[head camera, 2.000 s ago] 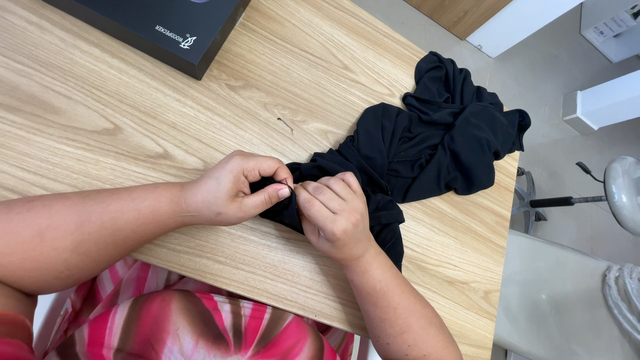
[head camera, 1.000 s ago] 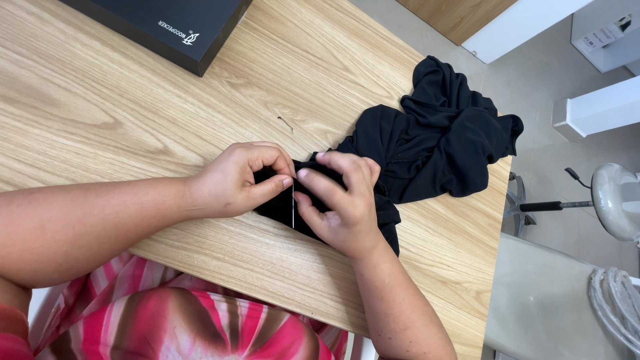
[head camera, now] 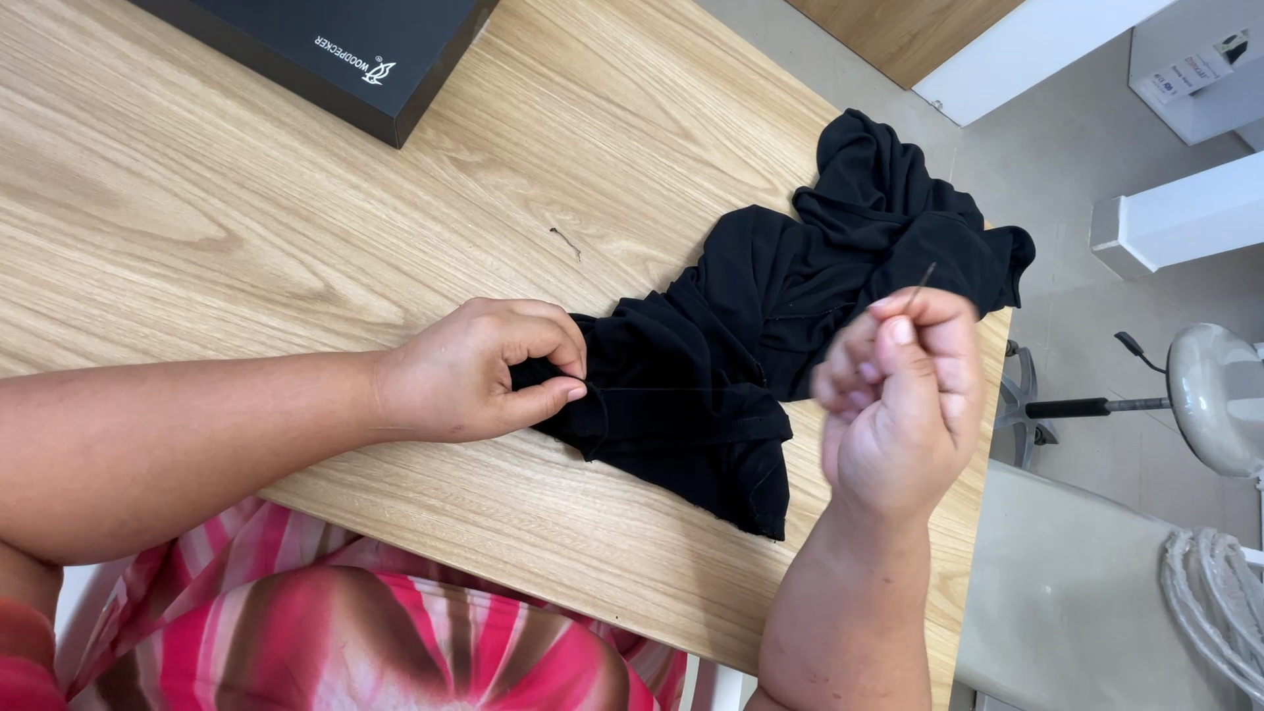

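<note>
A rumpled black cloth garment (head camera: 731, 296) lies across the wooden table (head camera: 247, 197), its far part at the right edge. My left hand (head camera: 484, 370) pinches an edge of the cloth between thumb and index finger. To the right, my right hand (head camera: 904, 395) is raised over the table, slightly blurred, with a thin sewing needle (head camera: 923, 281) between thumb and fingertips. A fine dark thread (head camera: 681, 389) stretches faintly between the two hands, over the cloth. My right hand does not touch the garment.
A black box (head camera: 306, 49) with a Woodpecker mark stands at the upper left. A short scrap of dark thread (head camera: 566, 243) lies on the table beyond my left hand. Past the right edge are a grey stool (head camera: 1210, 395), a coiled clear hose (head camera: 1215, 592) and a white furniture leg (head camera: 1175, 222).
My right hand has moved away to the right from beside my left hand, and the needle now shows in its fingers. My left hand stays at the cloth edge.
</note>
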